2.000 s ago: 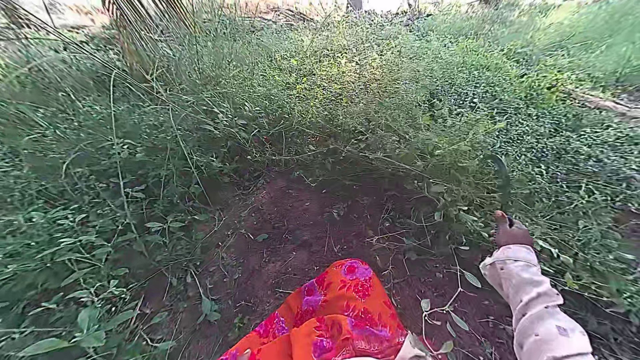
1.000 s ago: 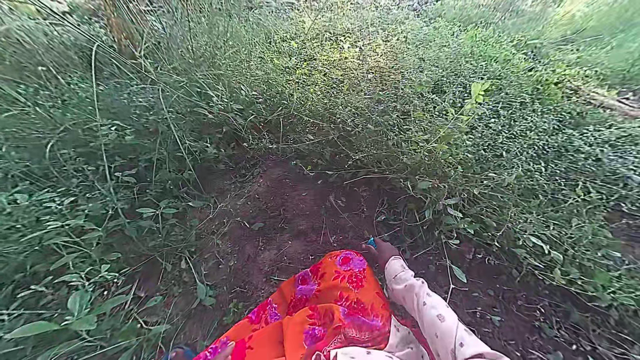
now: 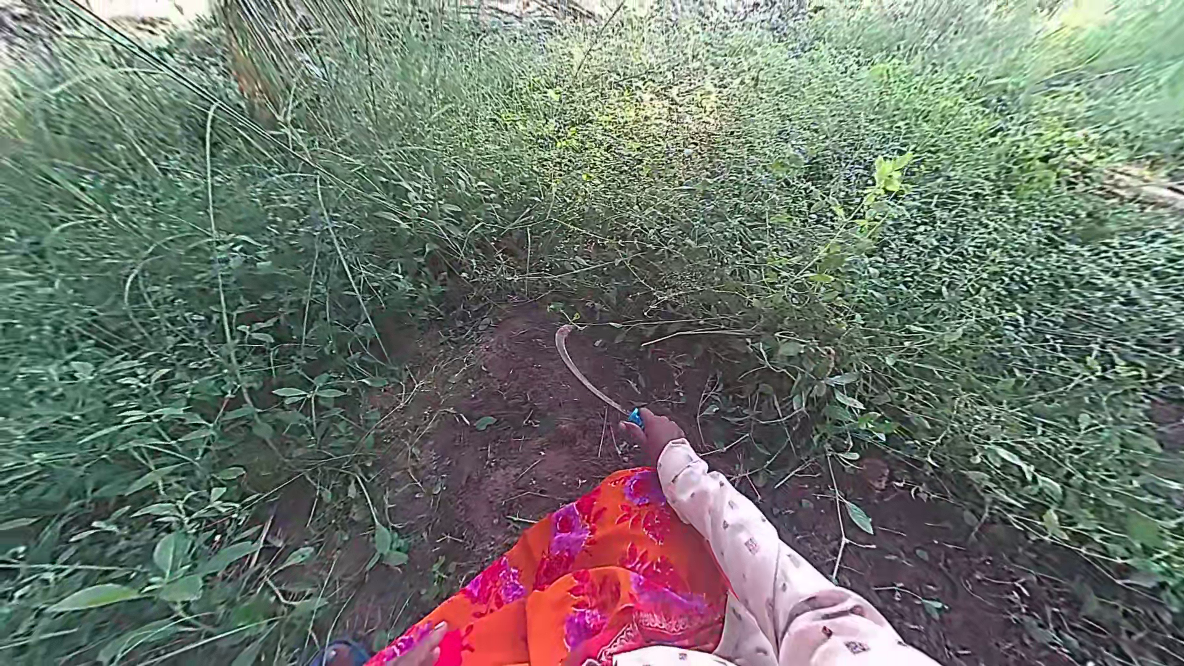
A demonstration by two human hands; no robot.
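Note:
My right hand (image 3: 653, 433) is closed around the blue handle (image 3: 636, 418) of a sickle. Its thin curved blade (image 3: 583, 375) reaches up and left over bare brown soil, the tip near the lower edge of the weeds (image 3: 703, 296). At the bottom edge, partly cut off by the frame, my left hand (image 3: 421, 647) rests against the orange cloth with pink and purple flowers (image 3: 573, 573) over my legs; its fingers are only partly visible.
Dense green weeds and long grass (image 3: 213, 277) stand ahead and on both sides. Brown soil (image 3: 518, 435) with bits of stem lies in front of me. A leafy twig (image 3: 840, 518) lies at the right. Part of a footwear item (image 3: 340, 653) shows at bottom left.
My right hand, far out at the right by the weeds two seconds ago, has come in to the middle before my knees. The sickle blade now shows plainly over the soil.

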